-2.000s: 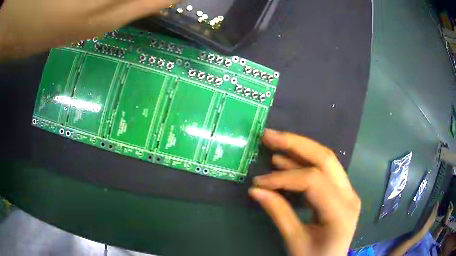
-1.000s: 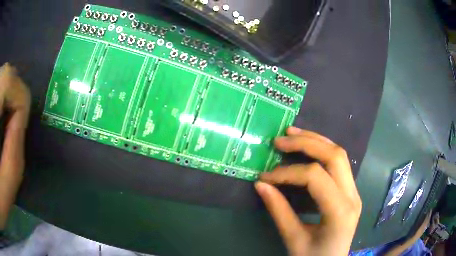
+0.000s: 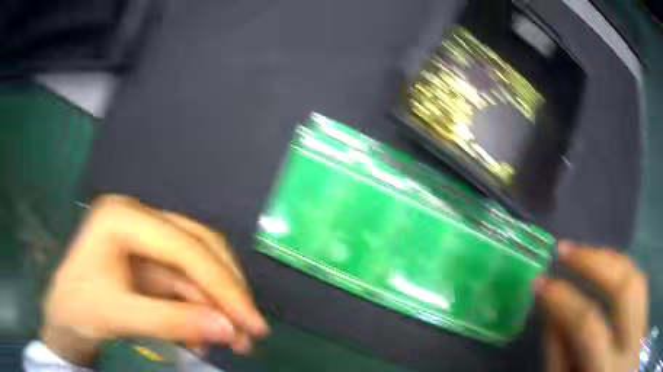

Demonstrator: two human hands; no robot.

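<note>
The green PCB panels (image 3: 392, 236) lie on the black work mat (image 3: 218, 94), overlapping, blurred by motion. The black parts tray (image 3: 556, 131) stands beyond their far edge, with many brass inserts (image 3: 454, 109) inside. My left hand (image 3: 156, 283) is left of the panels, over the mat's near edge. Its fingertips are close together; whether it pinches a small part cannot be told. My right hand (image 3: 592, 298) is at the panels' right end, its fingertips at the edge; its lower part is cut off by the frame.
A dark object (image 3: 65, 33) with a pale strip below it is at the top left, beside the green bench top (image 3: 43, 145). A blurred shiny silver thing (image 3: 649, 349) shows at the lower right edge.
The view has swung left, so panels and tray appear further right, and more of the tray shows. My left hand has come in from the left edge, close to the panels. My right hand stays at their right end.
</note>
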